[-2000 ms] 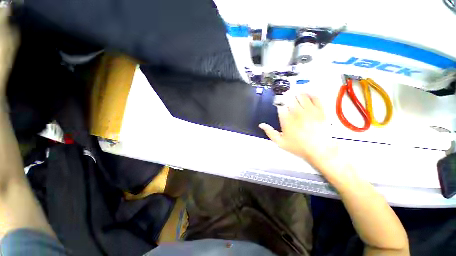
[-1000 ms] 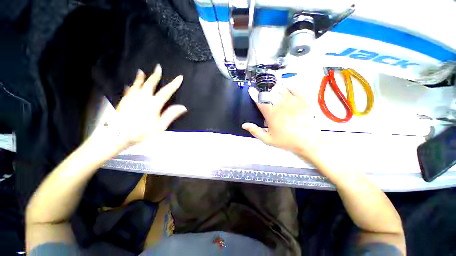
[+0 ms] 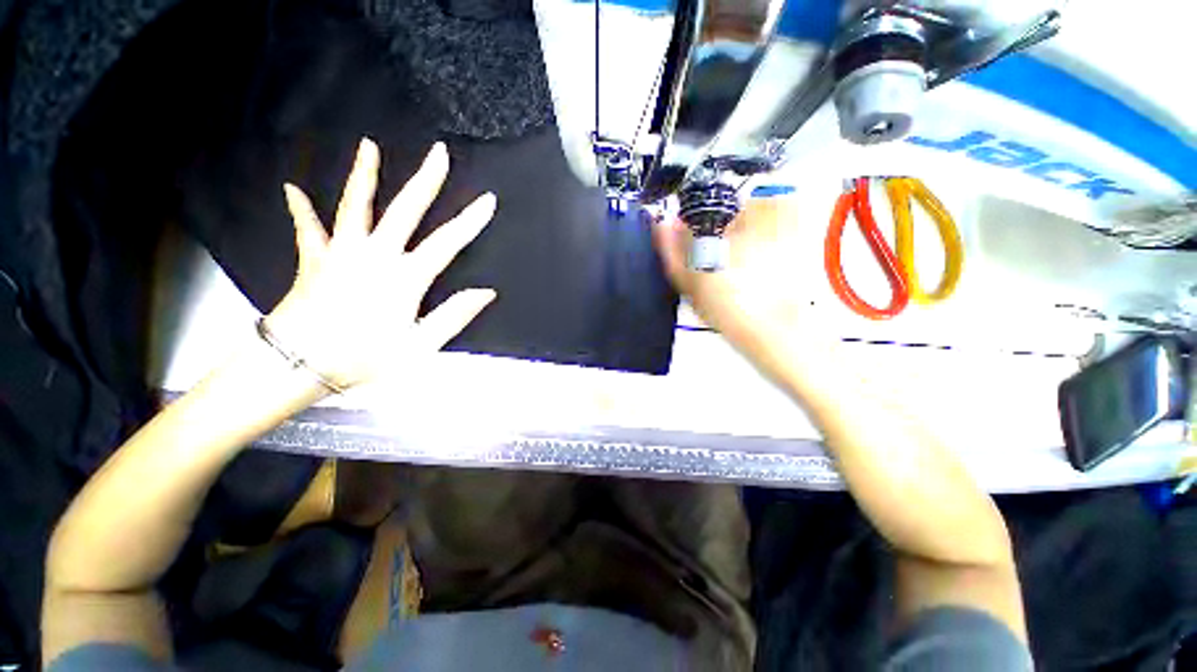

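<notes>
Smooth black cloth (image 3: 551,282) lies flat on the white machine table, its right end under the presser foot and needle (image 3: 618,177). Nubbly dark outer cloth (image 3: 479,66) lies behind it. My left hand (image 3: 381,276) rests with fingers spread on the black cloth, left of the needle, gripping nothing. My right hand (image 3: 735,256) is just right of the needle at the cloth's right edge. Its fingertips are partly hidden by the machine's knob, so I cannot tell whether they pinch the cloth.
The white sewing machine head (image 3: 971,79) with a blue stripe stands at the back. Shears with red and yellow handles (image 3: 893,250) lie right of my right hand. A phone (image 3: 1120,400) lies at the far right. A ruler strip (image 3: 565,454) runs along the front edge. Dark cloth is piled left.
My left hand has come from the far left onto the cloth, fingers now spread wider. My right hand has moved from flat on the cloth edge to close beside the needle. The view has shifted.
</notes>
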